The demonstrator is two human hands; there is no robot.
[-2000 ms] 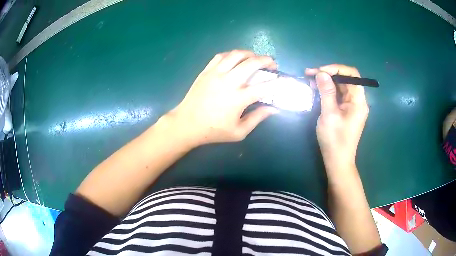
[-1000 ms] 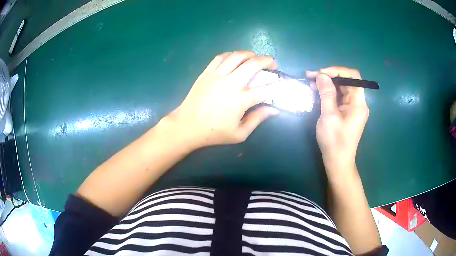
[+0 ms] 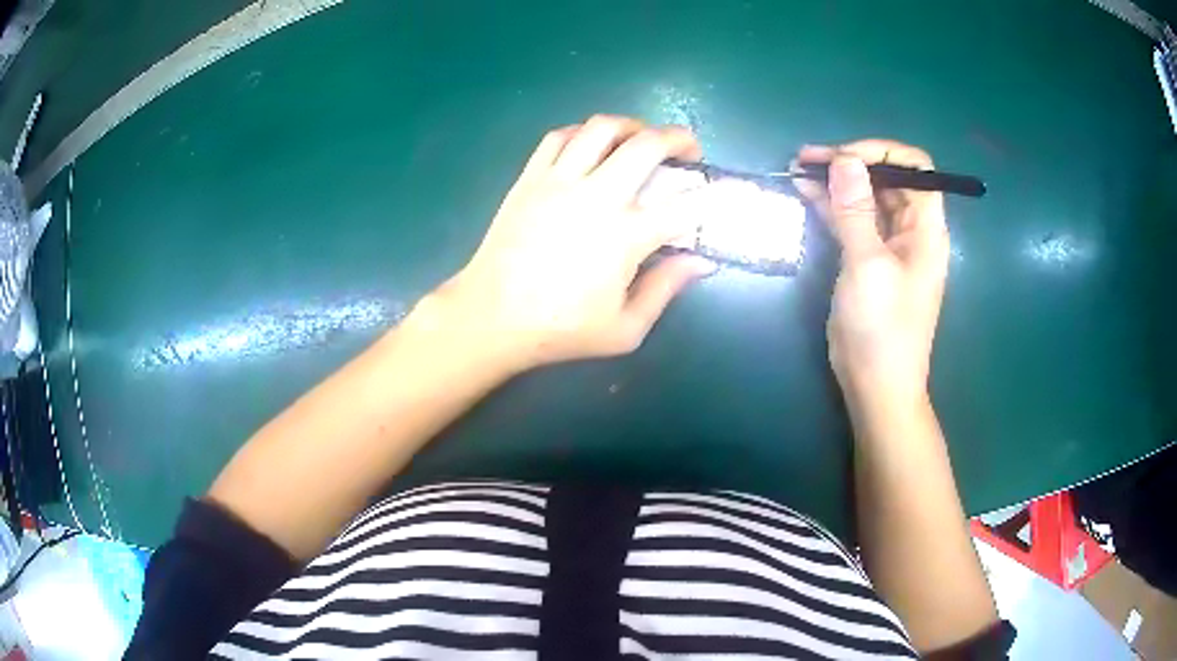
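Observation:
A phone unit (image 3: 753,226) lies on the green bench in the middle, its right half glaring white inside a thin dark rim. Glare hides its detail. My left hand (image 3: 568,239) is bare and holds the unit's left half, fingers over its far edge and thumb at its near edge. My right hand (image 3: 884,245) is bare and grips a slim black tool (image 3: 929,178) between thumb and fingers. The tool's thin tip points left at the unit's far right corner; I cannot tell whether it touches.
The glossy green bench (image 3: 620,426) curves around the work. A pale strip (image 3: 181,78) crosses its far left side. A white fan (image 3: 13,265) stands at the left edge. A red crate-like object (image 3: 1052,542) is below the bench at lower right.
Both hands have moved slightly away from my body with the unit and tool. The glare on the unit has shrunk, showing its dark rim. The dark sleeve at the right edge has gone.

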